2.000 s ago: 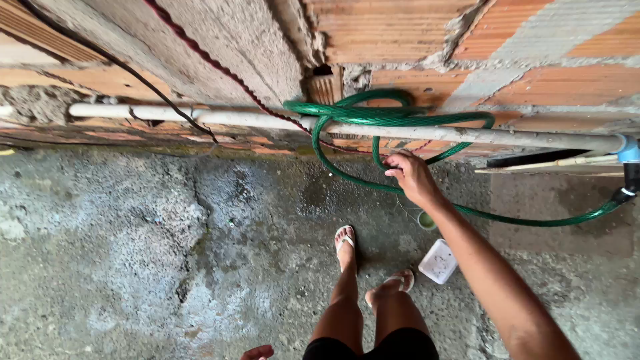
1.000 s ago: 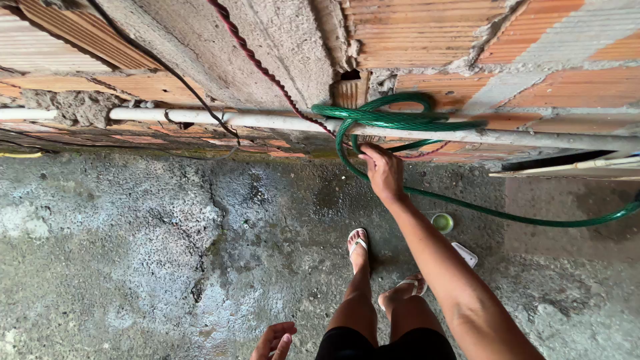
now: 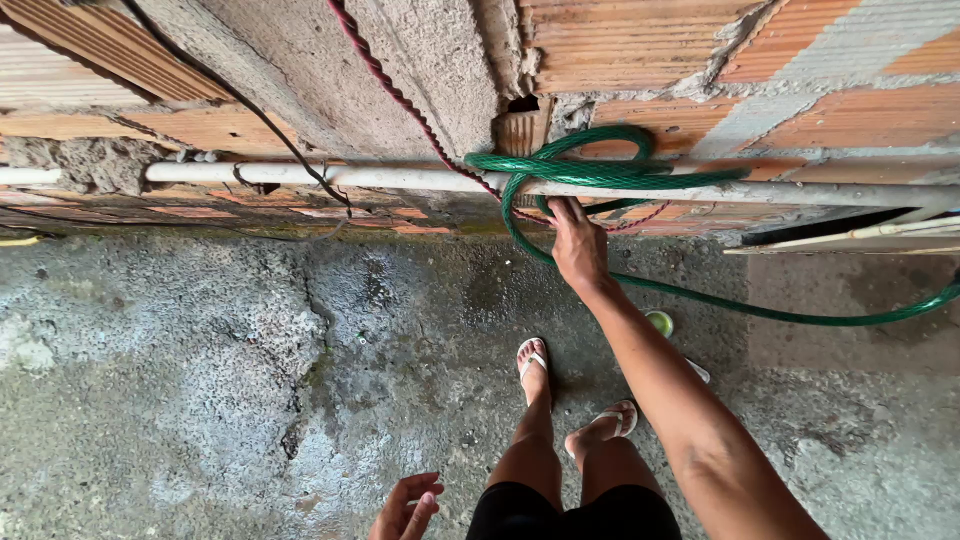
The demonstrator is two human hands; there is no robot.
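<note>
A green braided garden hose (image 3: 600, 174) hangs in loops over a white plastic pipe (image 3: 427, 178) that runs along the brick wall. From the loops one length curves down and off to the right. My right hand (image 3: 581, 244) is at the lower loops, just beneath the pipe, its fingertips against the hose; whether they close around it is hard to tell. Low in the view, my left hand (image 3: 409, 508) is held over the concrete floor with nothing in it, its fingers loosely curled and apart.
A red twisted cord (image 3: 397, 94) and a black cable (image 3: 240, 97) cross the wall and pipe. A small round container with green contents (image 3: 660, 322) and a partly hidden white object (image 3: 699, 370) lie on the floor beside my right forearm. The concrete floor (image 3: 187, 390) looks wet.
The hose loop hanging below the pipe is smaller than two seconds ago, and my right hand is closer to the pipe. More of my left hand shows. The view has shifted left.
</note>
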